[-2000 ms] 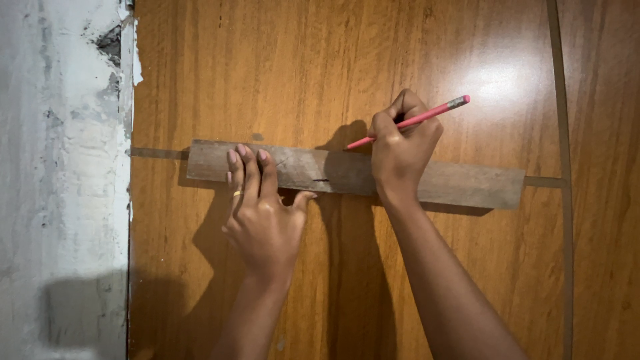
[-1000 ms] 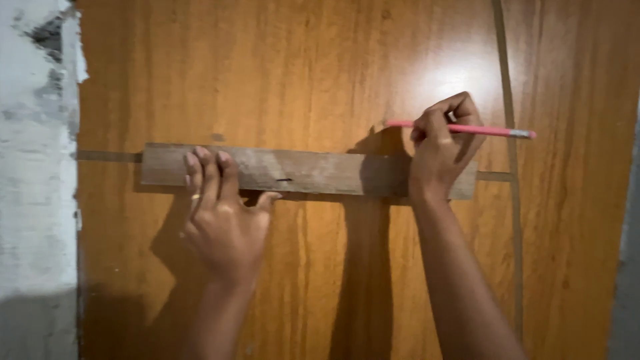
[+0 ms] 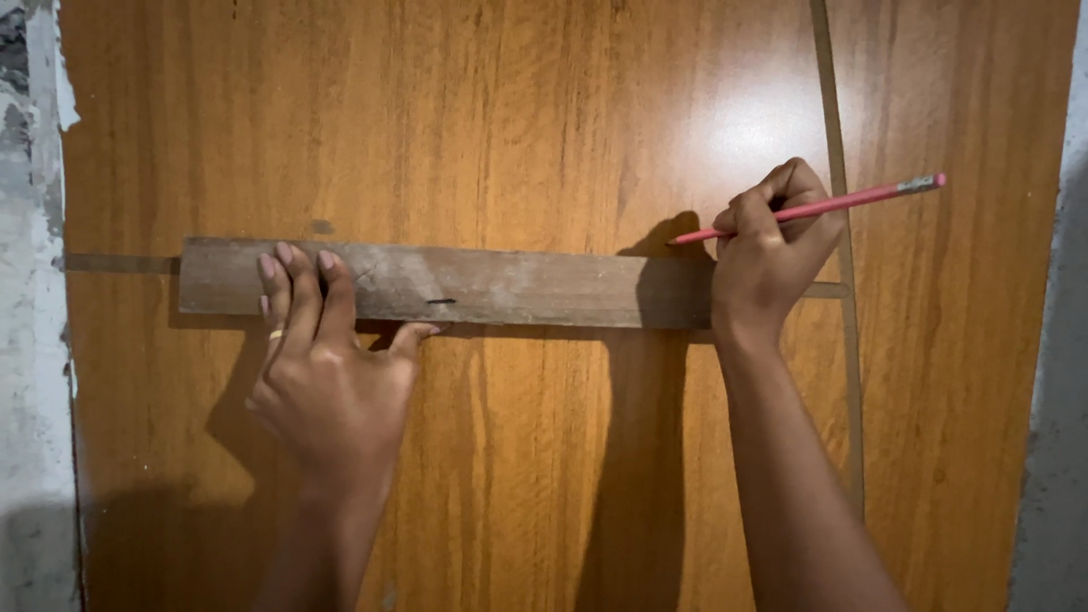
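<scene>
A flat wooden strip (image 3: 527, 287) lies crosswise on a wood-grain panel (image 3: 510, 476). My left hand (image 3: 327, 365) presses on its left part with the fingers spread over the face and the thumb at the lower edge; a ring is on one finger. My right hand (image 3: 769, 251) is closed on a pink pencil (image 3: 850, 201), its tip just above the strip's upper edge, near the right part. That hand covers the strip's right end. A short dark mark shows on the strip's face near the middle.
A brown band (image 3: 837, 170) runs down the panel's right part, and a narrower crosswise band (image 3: 123, 264) shows beyond both ends of the strip. Rough, chipped white wall (image 3: 34, 382) borders the panel at left, and a grey wall (image 3: 1054, 425) at right.
My right hand has moved right along the strip's upper edge with the pencil in it. My left hand stays on the strip's left part. The view has shifted.
</scene>
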